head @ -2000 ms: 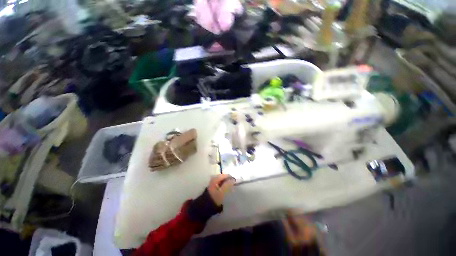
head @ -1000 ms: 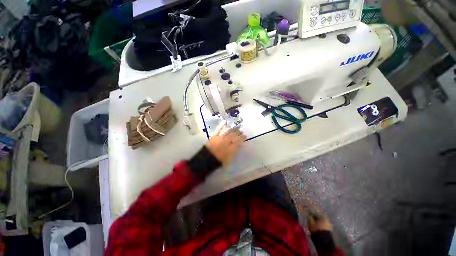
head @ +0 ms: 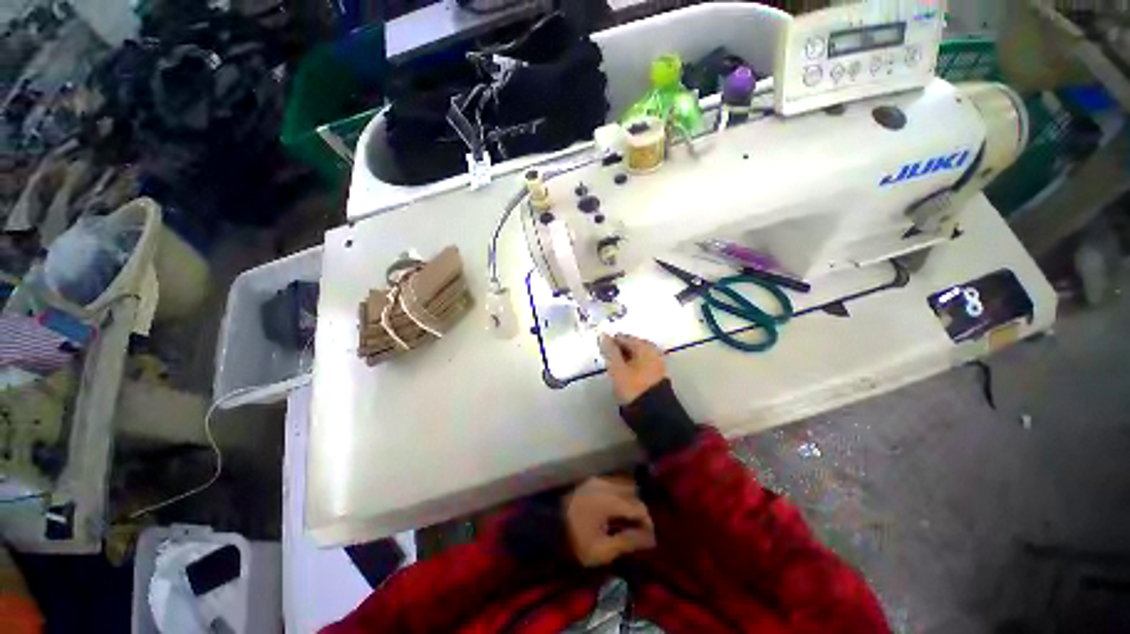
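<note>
The white sewing machine head [head: 793,173] stands across the table. My right hand [head: 635,367] is at the front of the bright slide plate [head: 564,353], just before the needle area [head: 600,310]. Its thumb and finger are close together; whether they pinch a thread cannot be seen. My left hand [head: 607,521] is half curled in front of my body at the table's front edge, and its fingertips are not clear. Scissors with teal-green loops [head: 746,311] lie on the machine bed, right of my right hand. A slim purple tool [head: 752,256] lies behind them.
A tied bundle of brown pieces [head: 415,306] lies on the table at the left. A dark phone-like item [head: 980,305] lies at the right end. Behind are a white trough [head: 372,167] of black fabric, a green bottle [head: 665,102] and a purple-topped spool [head: 739,87]. A grey-white bin [head: 254,332] stands left.
My left hand has left the needle area and come back to my body. My right hand has come up from beside my body to the plate. The view has shifted.
</note>
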